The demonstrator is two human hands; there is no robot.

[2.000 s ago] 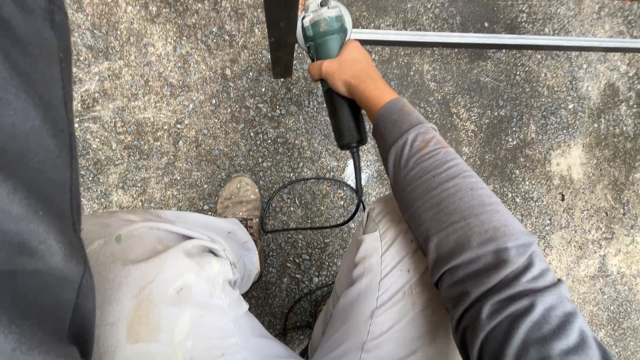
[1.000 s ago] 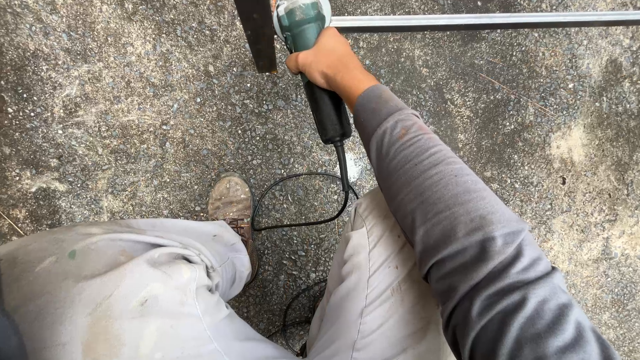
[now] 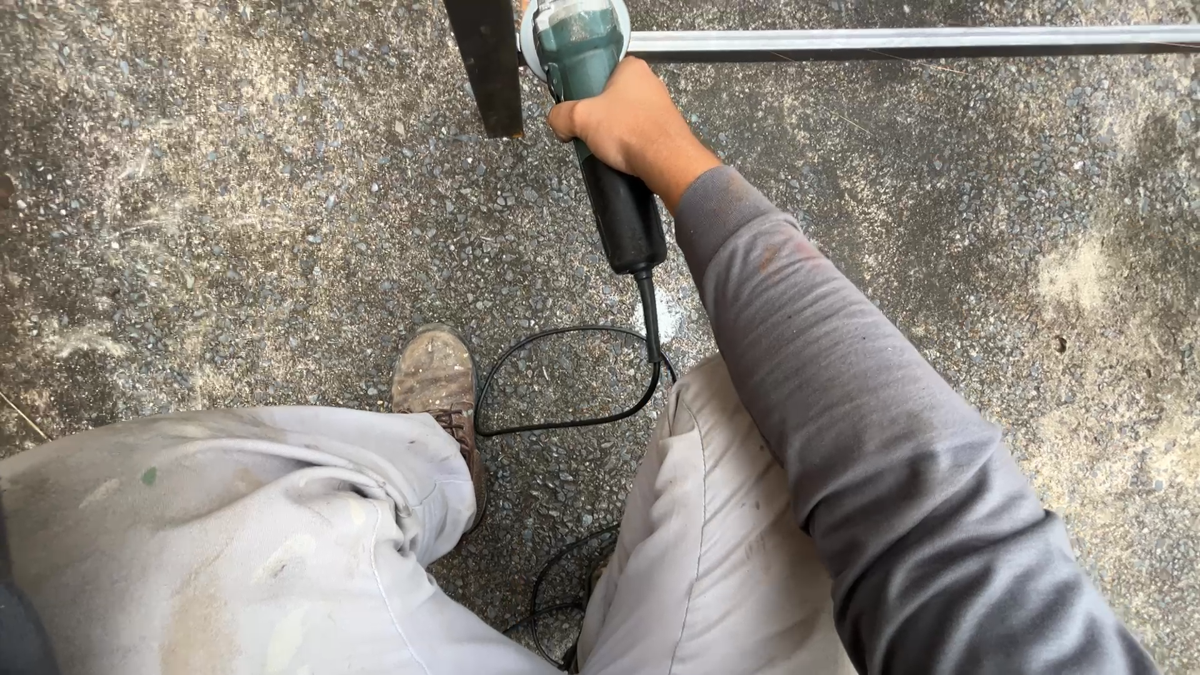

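Observation:
My right hand is wrapped around the green and black body of a corded angle grinder at the top centre. The grinder's head lies at the upper frame edge, between a dark metal bar on its left and a long silvery metal bar that runs off to the right. Its disc and any contact with the metal are not clearly visible. A black power cord hangs from the handle's end and loops by my shoe. Of my left hand nothing can be made out.
Rough, stained concrete with exposed pebbles lies beneath. My brown laced work shoe stands left of the cord loop. More cord lies between my legs, which are in pale, paint-marked trousers.
The dark sleeve or garment that covered the left side two seconds ago has mostly left the view. My right hand keeps its hold on the grinder.

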